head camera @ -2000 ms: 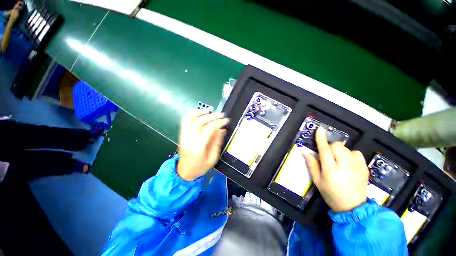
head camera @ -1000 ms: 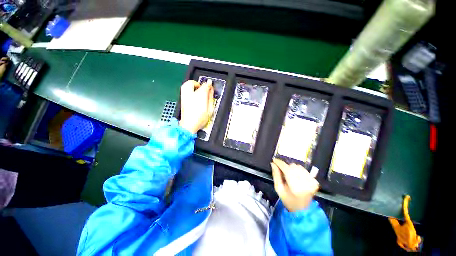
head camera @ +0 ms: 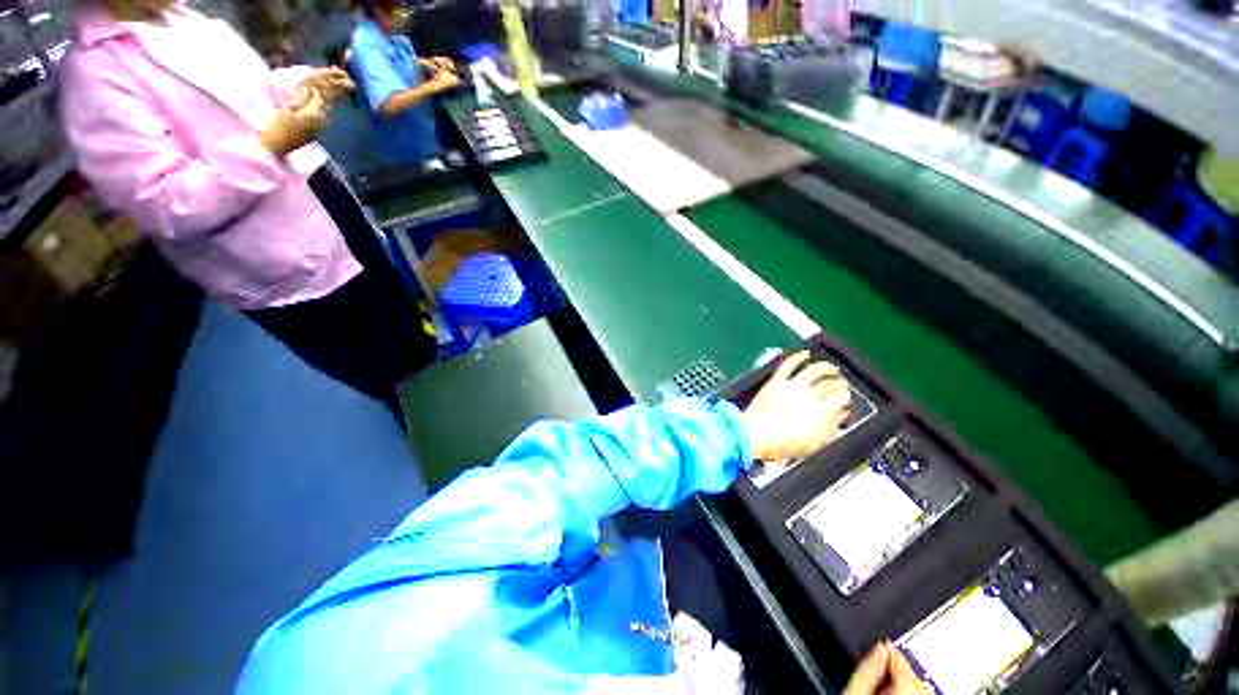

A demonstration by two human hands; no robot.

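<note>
The black foam tray lies on the green bench at the right, with open-backed smartphones in its pockets. My left hand is over the phone in the tray's left end pocket and covers most of it; whether its fingers hold anything is hidden. The second phone shows its white battery and dark lenses. My right hand is cut off by the bottom edge, by the lower end of the third phone. The adhesive pad sheet with rows of black dots lies left of the tray.
A green belt with a white edge runs behind the tray. A wrapped post stands at the right. A person in pink stands at upper left, another in blue beyond. A blue stool is below the bench.
The view has swung left and up, so the tray now sits at lower right and other people show. My left hand remains at the end phone. My right hand is now mostly out of view.
</note>
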